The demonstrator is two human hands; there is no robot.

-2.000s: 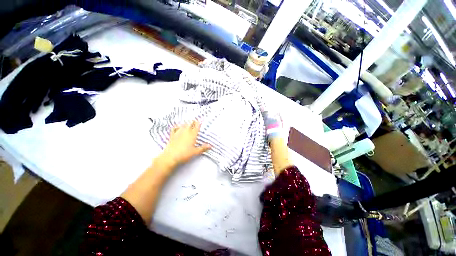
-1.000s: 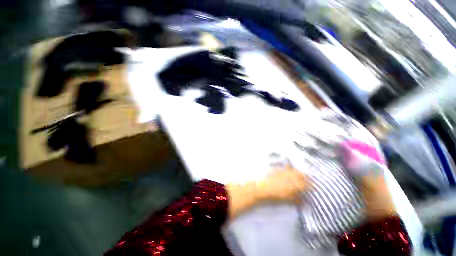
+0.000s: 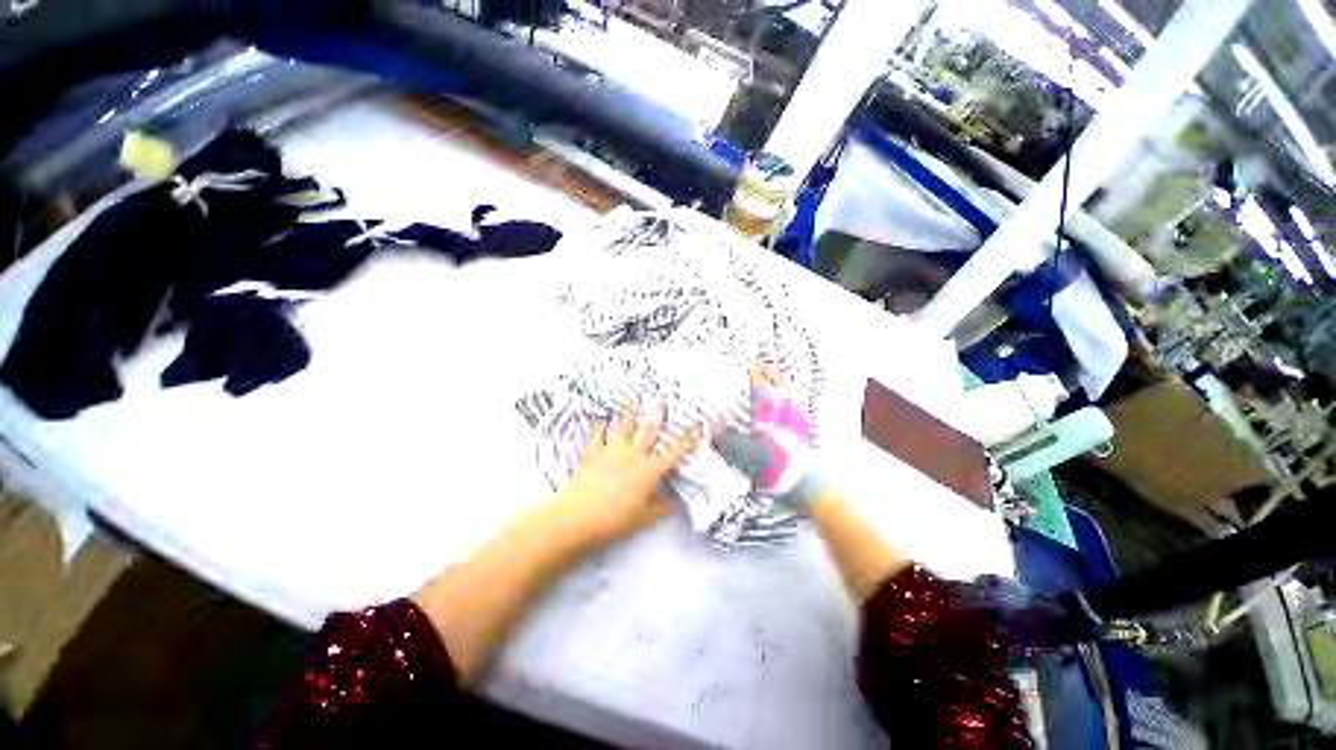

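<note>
A white knit garment with thin dark stripes (image 3: 659, 315) lies bunched on the white cloth-covered table (image 3: 396, 440). My left hand (image 3: 623, 466), bare, rests on the garment's near left part with fingers spread. My right hand (image 3: 769, 440), in a pink, white and grey half-finger glove, is on the garment's near right part. Its fingers are blurred and partly hidden, so I cannot tell whether it grips the cloth.
Dark cut pieces with pale ties (image 3: 220, 271) lie at the table's far left. A brown flat pad (image 3: 926, 443) is at the right, with a pale green and white object (image 3: 1058, 443) beyond it. A white post stands past the far edge. A cardboard box is below at the left.
My head turned left towards dark pieces on a cardboard box, then back. The garment is more bunched than two seconds ago. Both hands are now closer together at its near side.
</note>
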